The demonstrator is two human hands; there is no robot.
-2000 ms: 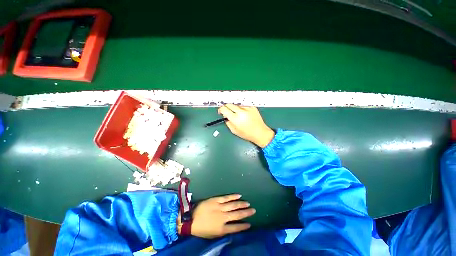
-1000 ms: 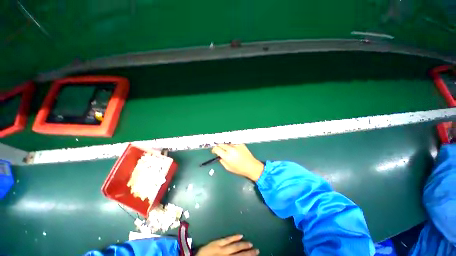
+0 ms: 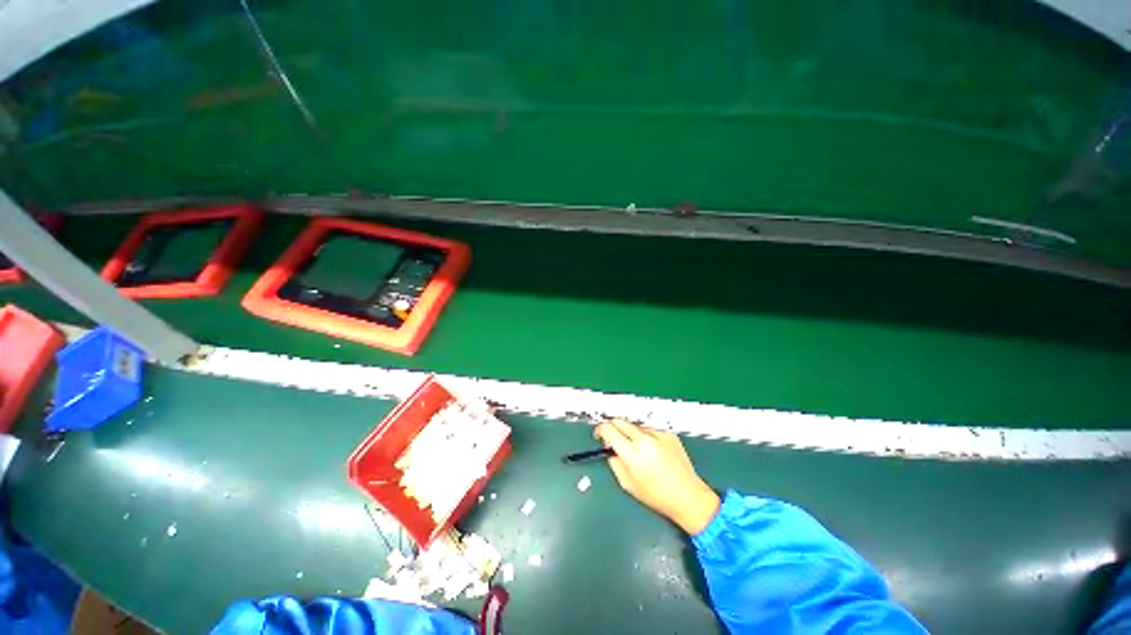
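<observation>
My right hand [image 3: 657, 471] rests at the white rail, its fingers closed around a dark pen-like tool, likely tweezers [image 3: 588, 457], whose end points left over the bench. My left hand is cut off by the bottom edge; only the blue sleeve and part of the dark red wrist strap [image 3: 494, 610] show. Between them and the rail stands a deep red bin [image 3: 387, 461] full of cream-white pieces [image 3: 449, 459]. A pile of cream-white scraps [image 3: 444, 568] lies just below the bin, and a few loose white pieces lie to its right.
Beyond the white rail [image 3: 744, 422], red-orange trays with open tablets lie on the green belt, the nearest tray [image 3: 437, 304] at upper left. A blue bin [image 3: 97, 382] and part of another red bin [image 3: 19, 360] stand far left. Blue sleeves of other people show at both lower edges.
The view has turned left and up. The left hand has gone below the picture's bottom edge. The trays appear further right, and more show at left. The right hand still holds the tool near the rail.
</observation>
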